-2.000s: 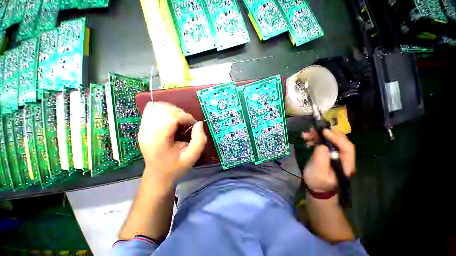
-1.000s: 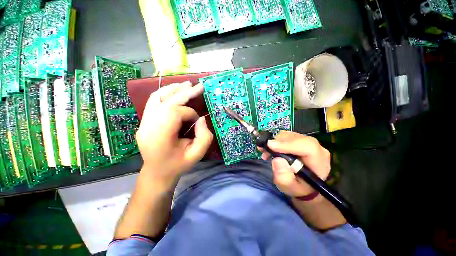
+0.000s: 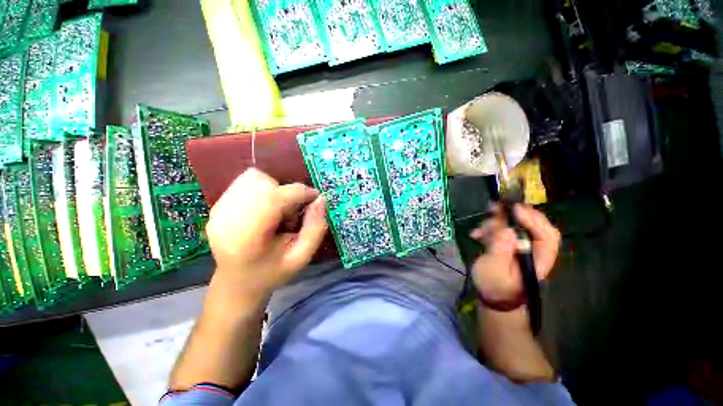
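Two green circuit boards point(image 3: 346, 194) lie side by side on the red-brown pad point(image 3: 230, 162), the right one point(image 3: 414, 182) a little apart at the far end. My left hand point(image 3: 265, 226) is closed beside the left board's left edge, with a thin strand of solder wire point(image 3: 254, 148) rising from it. My right hand point(image 3: 515, 258) is blurred and holds the black soldering iron point(image 3: 525, 266). The iron's metal end is at the mouth of the whitish cup point(image 3: 515, 131), which holds silvery bits; its tip is not clear.
An upright row of boards point(image 3: 170, 190) stands left of the pad. Flat boards point(image 3: 293, 32) lie beyond it, beside a yellow-green strip point(image 3: 242, 67). A yellow sponge point(image 3: 534, 182) sits by the cup. A black box with a pale label point(image 3: 616, 143) is at the right.
The iron has moved from over the left board to the cup on the right, with my right hand. My left hand stays at the left board's edge. The view has shifted slightly.
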